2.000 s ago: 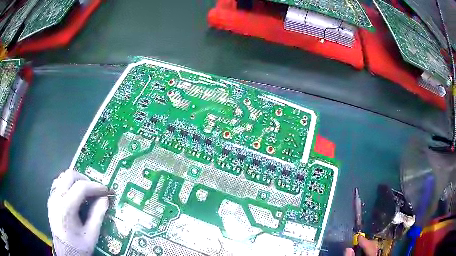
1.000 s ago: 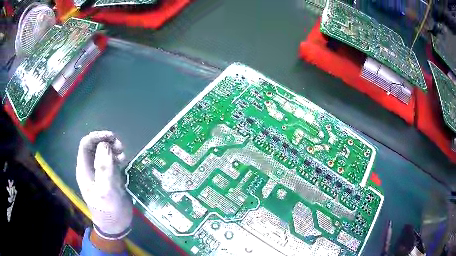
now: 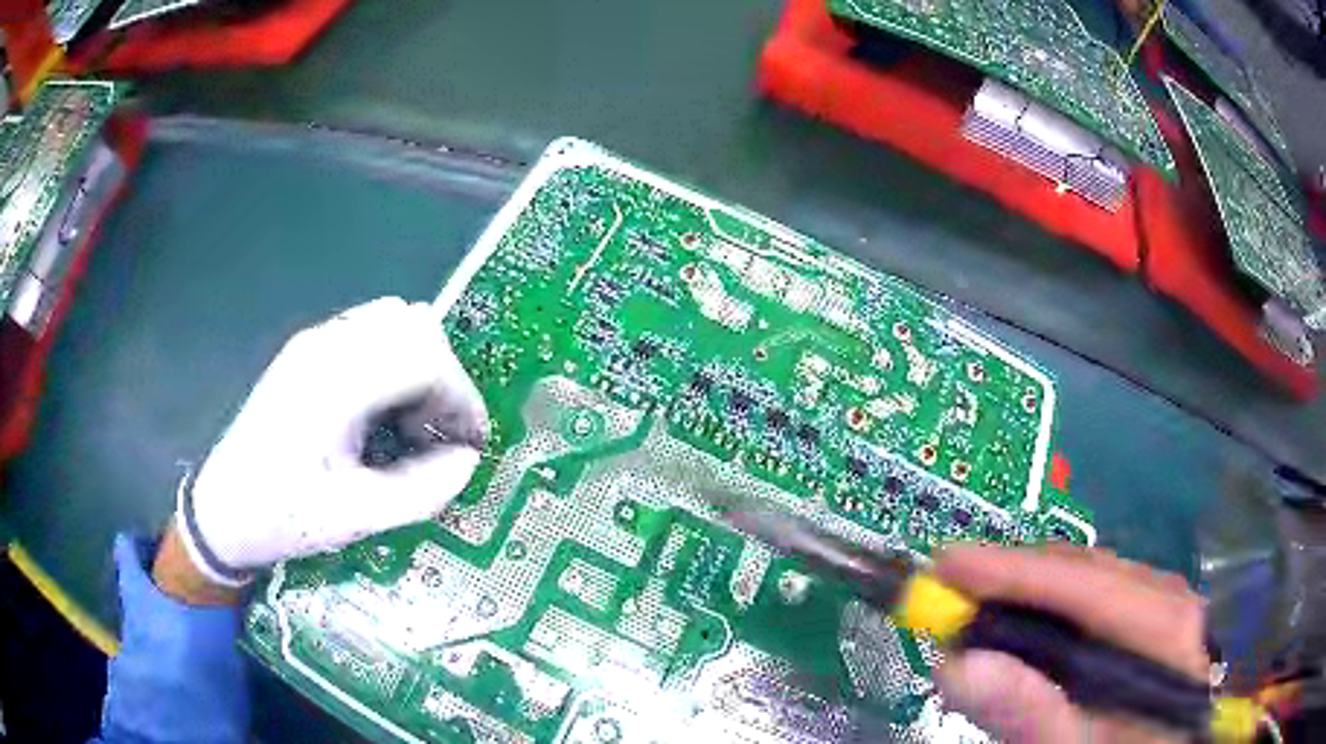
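Note:
The green circuit board (image 3: 655,327) with a white border lies in front of me, solder side up, tilted in view. My gloved left hand (image 3: 342,443) is over its left part, thumb and fingertips pinched together at the board's surface. A very thin strand, likely solder wire, shows faintly at the fingertips. My bare right hand (image 3: 1069,632) is over the board's lower right and holds the soldering iron (image 3: 1076,654), black with yellow bands. Its blurred metal tip points left over the board's middle. I cannot tell whether the tip touches the board.
Waiting boards stand on red pads at the upper right (image 3: 931,138), with a silver heatsink (image 3: 1047,143) under one, and at the left edge (image 3: 51,189). A corner of red pad (image 3: 1060,472) shows beside my board. The green mat has a yellow edge line (image 3: 58,596) at lower left.
My right hand has come into view over the board with the soldering iron. My left hand has moved from beside the board onto its left part, fingertips now pinched. The view has shifted.

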